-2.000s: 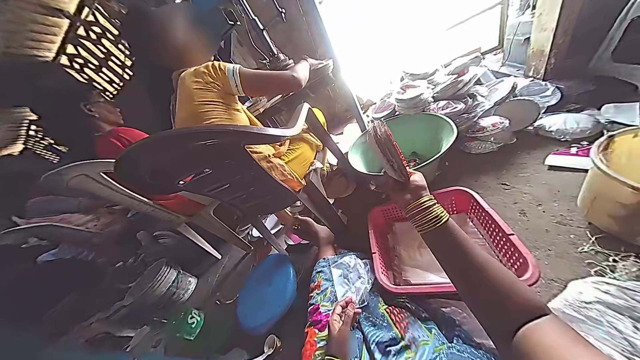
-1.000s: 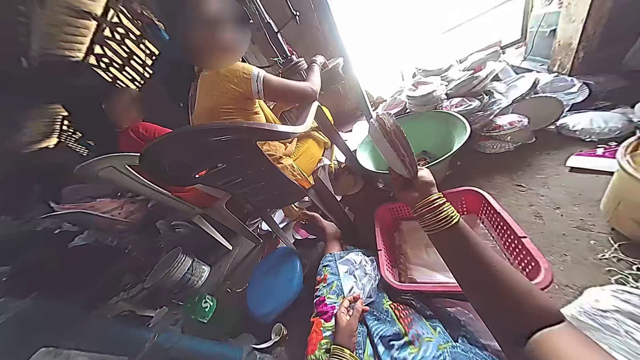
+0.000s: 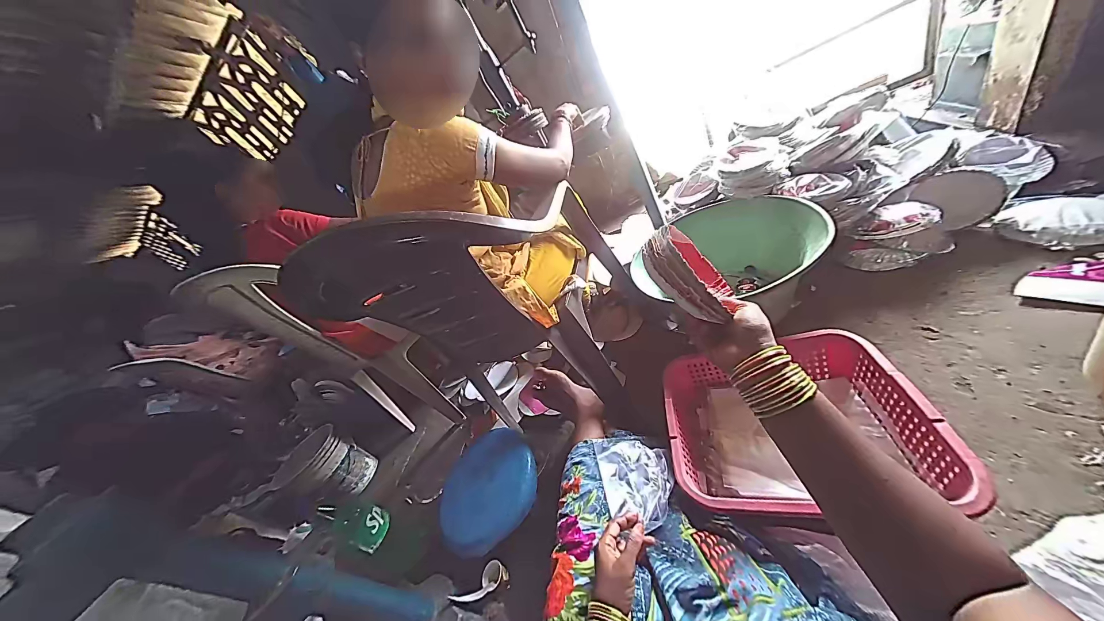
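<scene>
My right hand (image 3: 733,335), with yellow-green bangles at the wrist, grips a stack of thin round discs (image 3: 686,272) with some red on the side. The stack is tilted in front of the near rim of a green basin (image 3: 768,233), which has small dark things at its bottom. My left hand (image 3: 619,543) lies palm up on my blue floral garment, its fingers curled at the edge of a clear plastic bag (image 3: 634,479); whether it grips the bag I cannot tell. Below my right forearm is a red plastic basket (image 3: 940,440) with flat pale sheets (image 3: 759,444) inside.
A person in yellow (image 3: 431,172) sits on a dark plastic chair (image 3: 388,285), with a person in red (image 3: 280,233) beyond. Wrapped round plates (image 3: 862,164) are heaped near the bright doorway. A blue round object (image 3: 489,492) and a green bottle (image 3: 366,528) lie at left.
My right hand stays raised with the stack, which shows more of its red side now. The seated person in yellow has moved their arm. My left hand remains on my lap.
</scene>
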